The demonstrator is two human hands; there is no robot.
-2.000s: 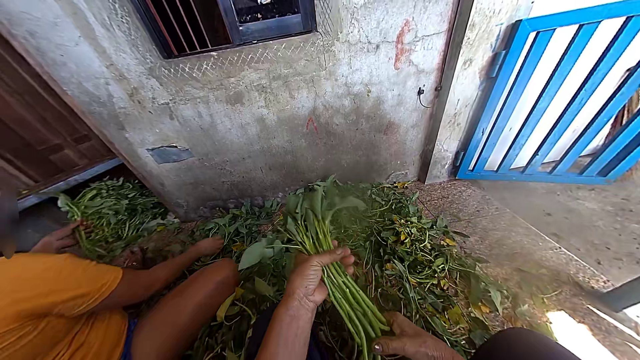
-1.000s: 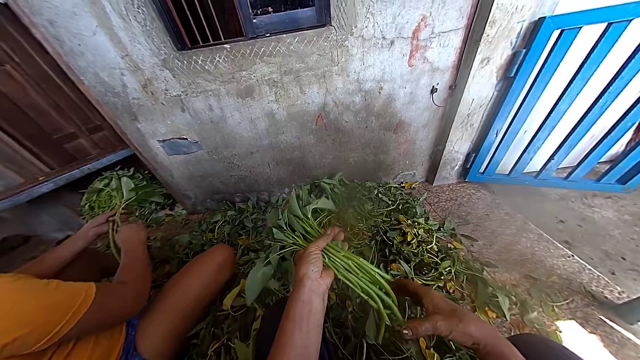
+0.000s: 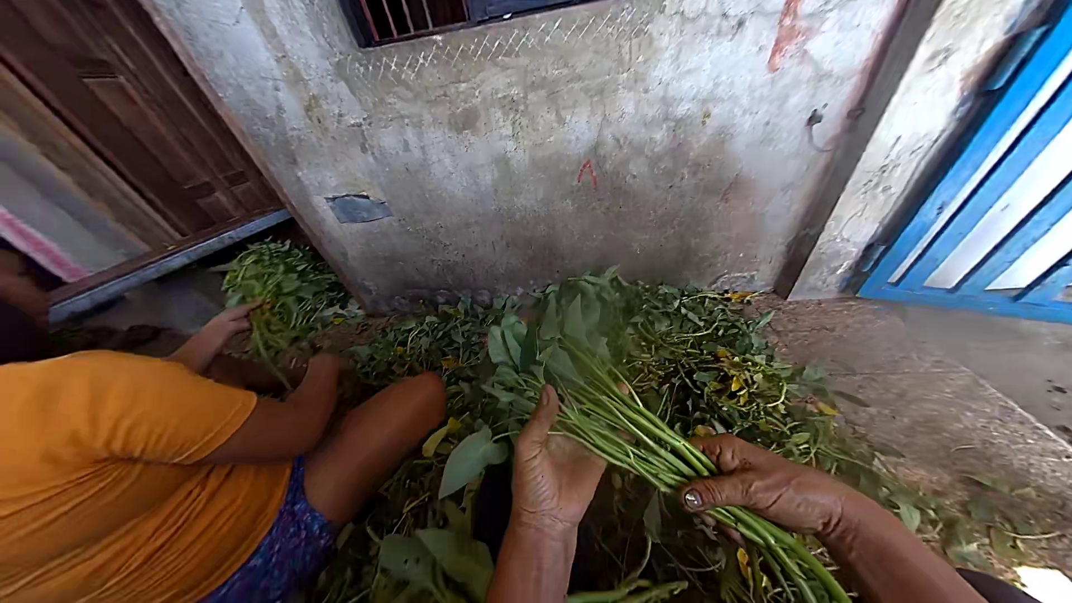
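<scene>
A bunch of long green leafy stems lies slanted across the middle, its broad leaves at the upper left and its bare stem ends at the lower right. Around the lower part of the stems, my right hand is closed, thumb on top. My left hand is under and beside the bunch nearer the leaves, palm up, with its fingers partly hidden behind the stems and its thumb raised. Below both hands, more loose leaves and stems show.
A heap of cut greens lies along the foot of a worn plaster wall. At left sits a person in an orange shirt, handling another leafy bunch. A blue gate stands at right beside a concrete floor.
My right hand has gone from the stem ends to a grip around the lower stems. My left hand, earlier closed around the bunch, has loosened, its thumb now lifted.
</scene>
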